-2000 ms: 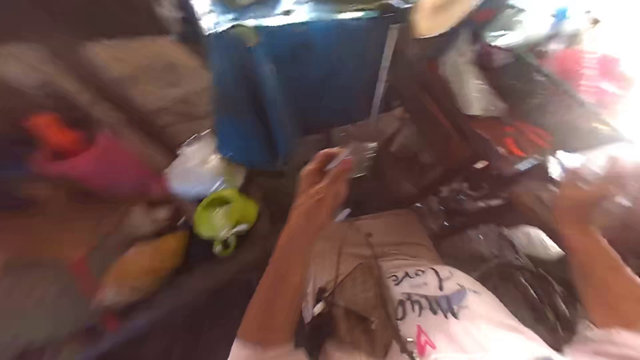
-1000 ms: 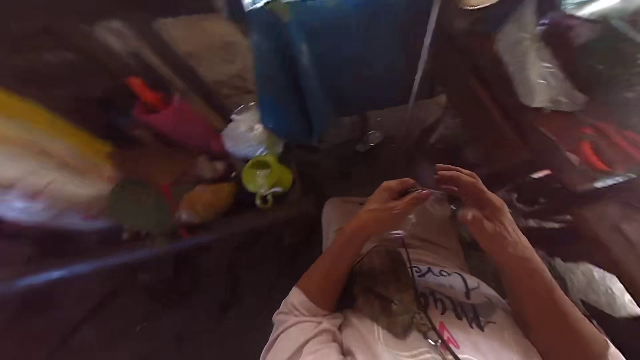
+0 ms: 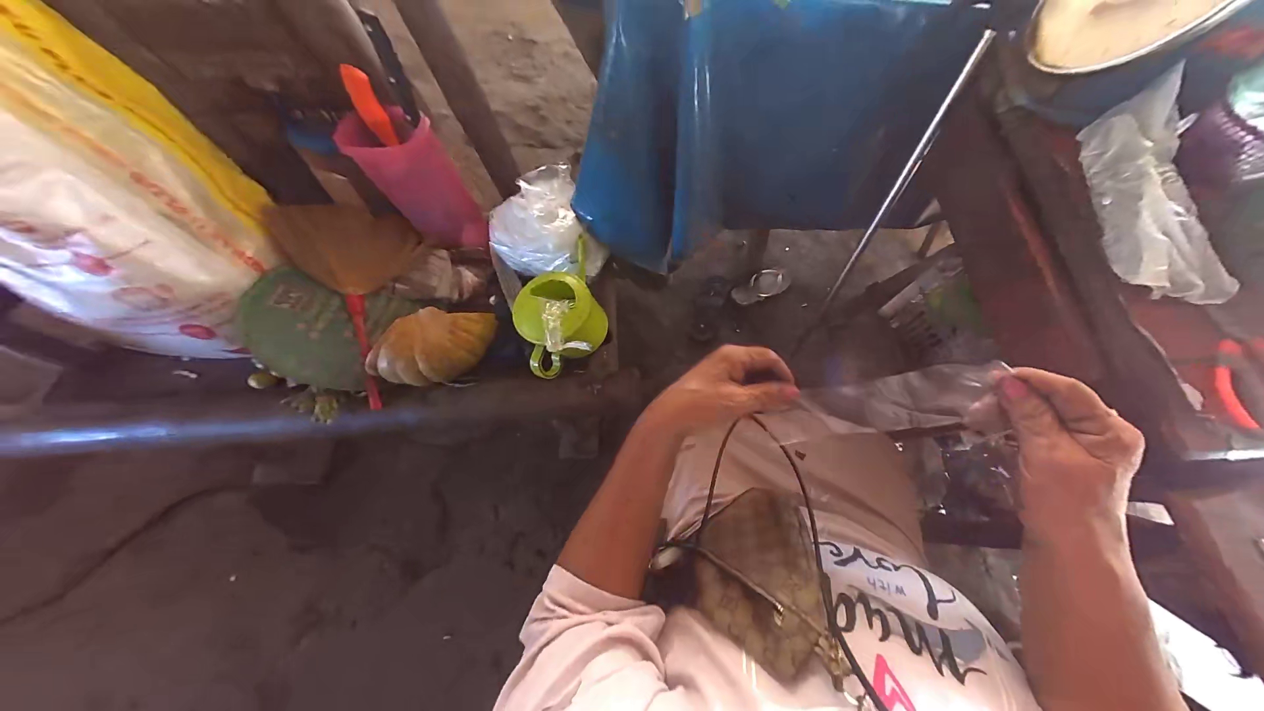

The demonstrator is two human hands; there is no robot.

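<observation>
A clear plastic bag [image 3: 889, 400] is stretched between my two hands above my lap. My left hand [image 3: 726, 390] pinches its left edge between thumb and finger. At its right end my right hand [image 3: 1066, 425] grips the bag, and something small and pale shows inside the plastic near those fingertips; what it is cannot be told. Below the hands, a brown pouch [image 3: 755, 583] with dark cords lies against my light pink shirt.
On a low ledge at left stand a lime-green plastic cup [image 3: 560, 316], a white plastic bag [image 3: 538, 227], a pink container [image 3: 420, 178] and a round green fan [image 3: 306, 326]. A blue cloth [image 3: 780, 118] hangs ahead. A metal rod [image 3: 904, 178] leans beside it.
My hands, close together one second ago, are now farther apart with the clear bag spread between them. Two seconds ago my right hand was far out to the right.
</observation>
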